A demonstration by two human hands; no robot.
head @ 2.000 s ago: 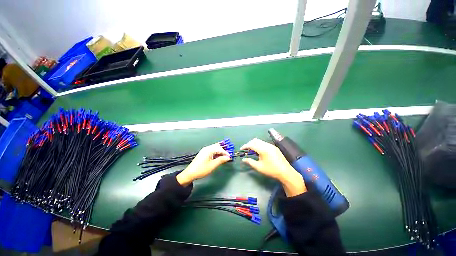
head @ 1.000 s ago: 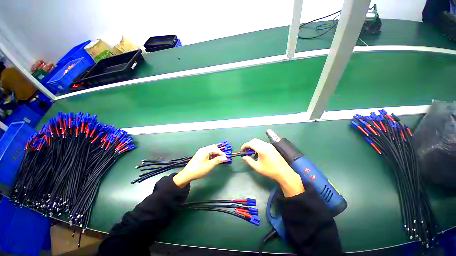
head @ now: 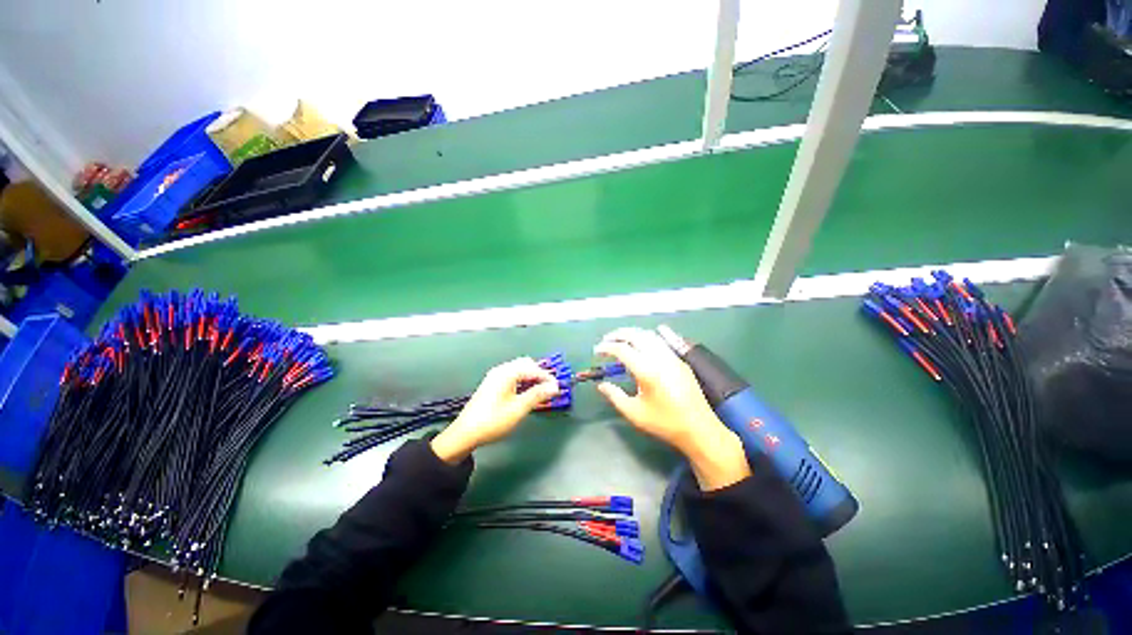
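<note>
A small bunch of black cable leads (head: 395,419) with blue terminal ends (head: 557,367) lies across the bench in front of me. My left hand (head: 507,403) grips leads of this bunch just behind their blue ends. My right hand (head: 655,387) is right of it, thumb and fingers apart around a small dark piece with a blue tip (head: 611,371); whether the fingers touch it is hard to tell. Nearer to me lie several leads with red sleeves and blue ends (head: 608,528), partly under my left sleeve.
The blue heat gun (head: 782,449) lies beside my right forearm, nozzle pointing away. A large cable pile (head: 149,422) is at far left. A cable bundle (head: 993,409) and a dark plastic bag (head: 1086,354) are at right. A white-edged shelf (head: 534,316) and upright (head: 813,161) stand behind.
My right hand has opened its fingers and risen slightly, so the small blue-tipped piece between the hands shows more. My left hand keeps its hold. The whole view has shifted slightly.
</note>
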